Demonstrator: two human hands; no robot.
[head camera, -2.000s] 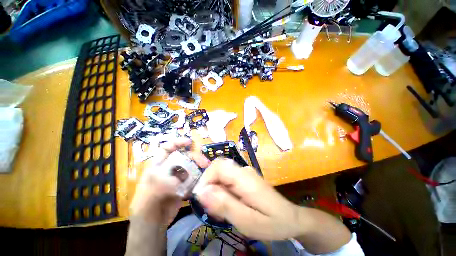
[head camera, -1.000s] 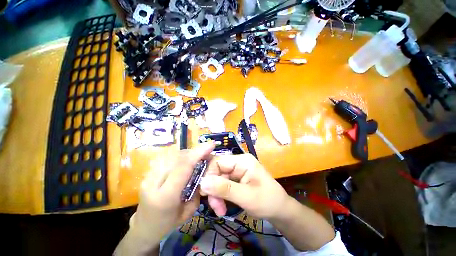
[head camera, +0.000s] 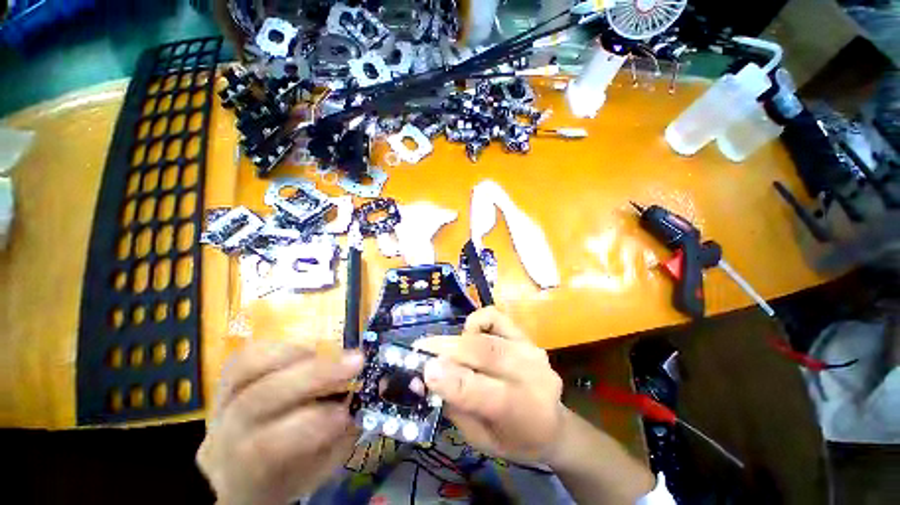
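Observation:
A black square button plate (head camera: 400, 426) with a large central hole and bright pale spots lies over the black base (head camera: 422, 288) at the bench's near edge. My right hand (head camera: 498, 390) holds the plate's right side, thumb and fingertips near its hole. My left hand (head camera: 281, 414) is at the plate's left edge, blurred, fingertips touching it; its grip is unclear. Black side arms (head camera: 352, 296) project up beside the base. Thin lead wires (head camera: 434, 461) hang below it over the lap.
Frame plates (head camera: 301, 266) and black-and-metal subassemblies (head camera: 484, 118) are heaped behind. A black grid tray (head camera: 138, 256) lies left. White cloth (head camera: 518, 237) lies behind the base. A hot glue gun (head camera: 683, 258), wash bottles (head camera: 725, 110) and red-handled screwdriver (head camera: 632, 402) are right.
The plate went from edge-on between my hands to lying face up over the base. My left hand has moved to its left side. More of the base and left side arm shows.

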